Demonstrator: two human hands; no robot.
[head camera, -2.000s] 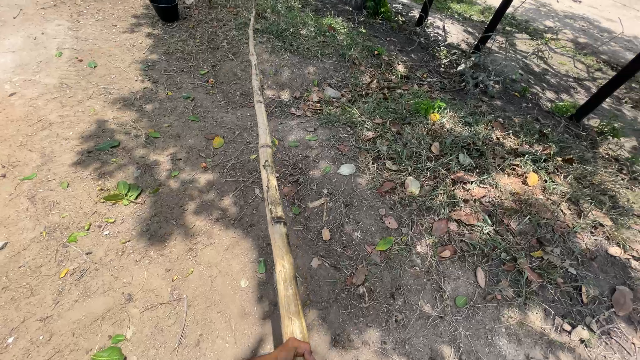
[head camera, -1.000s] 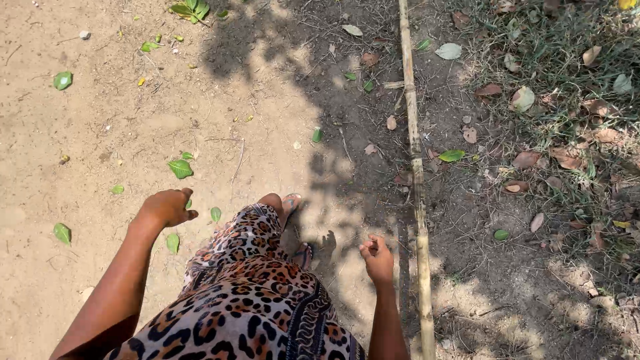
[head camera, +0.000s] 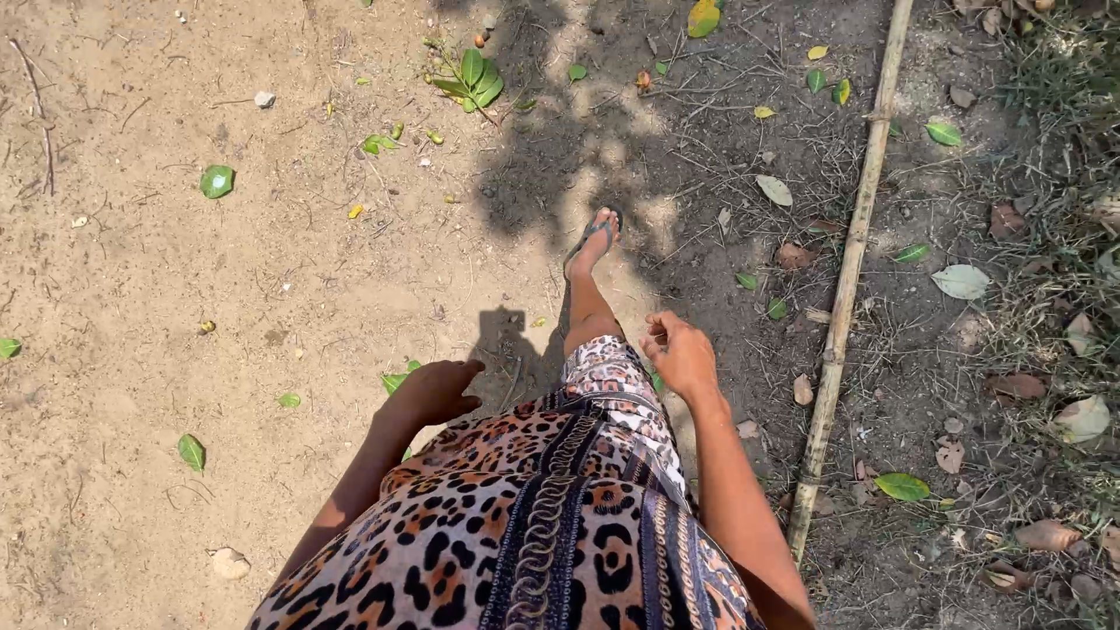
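Note:
My left hand (head camera: 437, 389) hangs at the left of my body, above the sandy ground, with nothing visible in it. On the other side, my right hand (head camera: 682, 354) has its fingers loosely bent and apart, also holding nothing. A long bamboo-like pole (head camera: 847, 306) lies on the ground to the right of my right hand, apart from it. The pole runs from the top edge down to beside my right forearm. Below both hands is my leopard-print clothing (head camera: 542, 525).
One foot in a flip-flop (head camera: 598, 234) is set forward on the dirt. A leafy green sprig (head camera: 477, 80) lies ahead of it. Grass and dry leaves (head camera: 1015, 389) line the right side. A pale stone (head camera: 229, 563) and scattered leaves are at the left.
Two seconds ago a hand was at the pole's near end; now both hands are away from it and the pole lies at the right. The view has tipped down to my body.

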